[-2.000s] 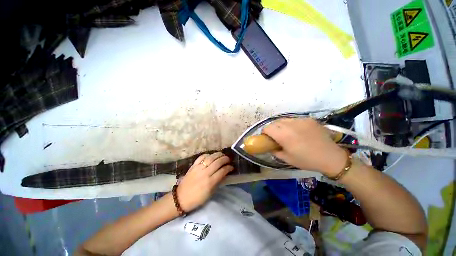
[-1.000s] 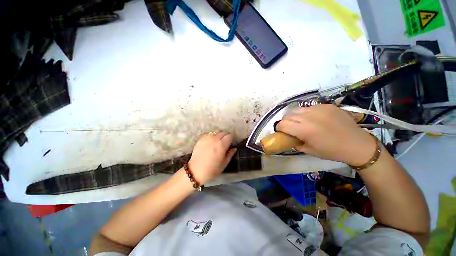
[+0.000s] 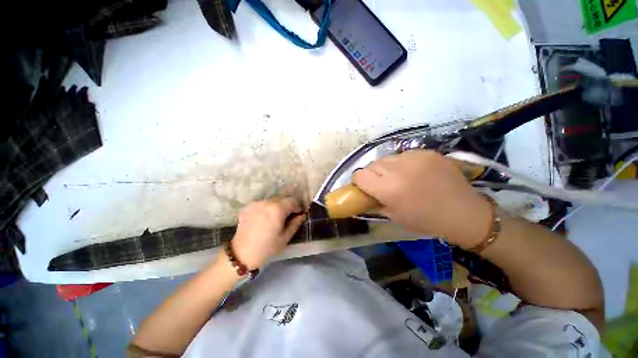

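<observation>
A long narrow dark plaid strip lies along the near edge of the white-covered table. My left hand is on the strip near its right part, with thumb and fingers pinching its upper edge. My right hand grips the tan wooden handle of the silver steam iron. The iron's tip points left and lies at the strip's upper edge, just right of my left fingers. My right hand and the handle hide part of the iron and the strip's right end.
Fanned plaid pieces lie at the left. A lit smartphone and a teal-blue cord lie at the far side. Yellow tape is at the upper right. A dark hose and white tube run right, past a dark iron rest.
The iron and my right hand have moved left since one second ago, closer to my left hand. My left hand has also shifted left along the strip. The whole view has shifted slightly.
</observation>
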